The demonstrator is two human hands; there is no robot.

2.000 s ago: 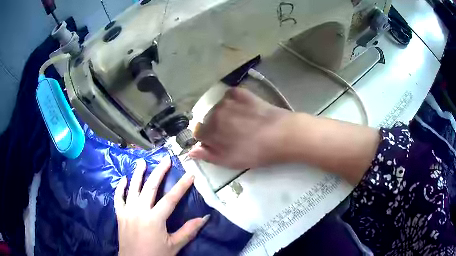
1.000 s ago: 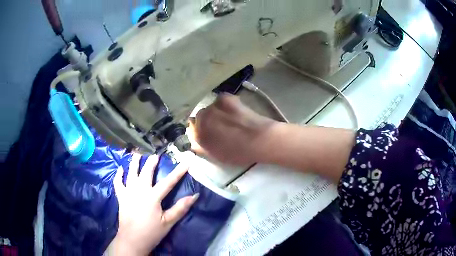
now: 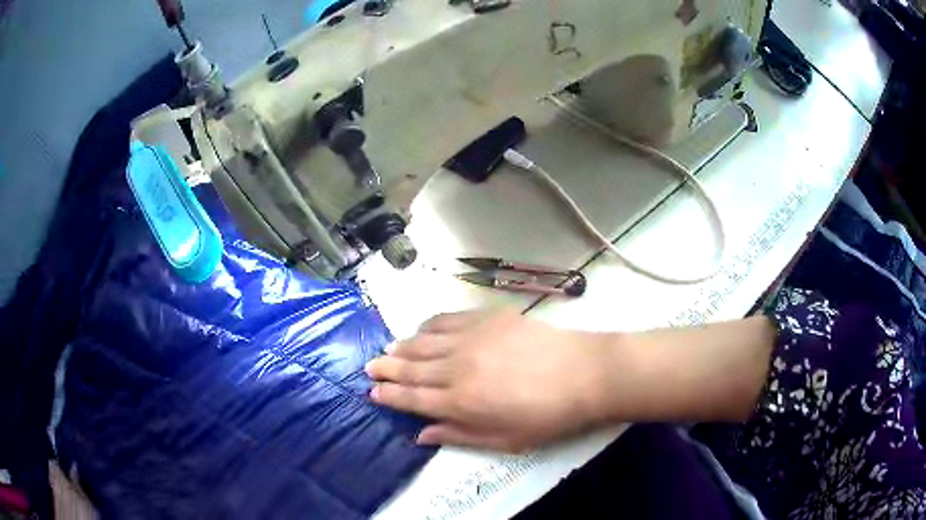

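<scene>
A shiny navy quilted panel (image 3: pixel 274 406) lies on the machine bed, its upper edge by the presser foot and needle area (image 3: pixel 350 274), whose details are blurred. My right hand (image 3: pixel 487 381) lies flat, palm down, fingertips on the panel's right edge. It holds nothing visible. A small skin-coloured part at the bottom left, by the panel's white edge, looks like my left hand (image 3: pixel 71 498). It is mostly cut off, and its grip is hidden. Thread snips (image 3: pixel 523 276) lie on the bed above my right hand, blades pointing left.
The cream sewing machine head (image 3: pixel 457 81) spans the top. A bright blue oval piece (image 3: pixel 175 215) hangs at its left end. A black device (image 3: pixel 487 149) with a looping white cable (image 3: pixel 609 244) sits on the bed. A printed ruler runs along the front edge. Dark cloth is at the far right.
My left hand has moved off the panel to the lower left edge. My right hand has moved from the needle area down onto the panel's edge. The snips now show on the bed.
</scene>
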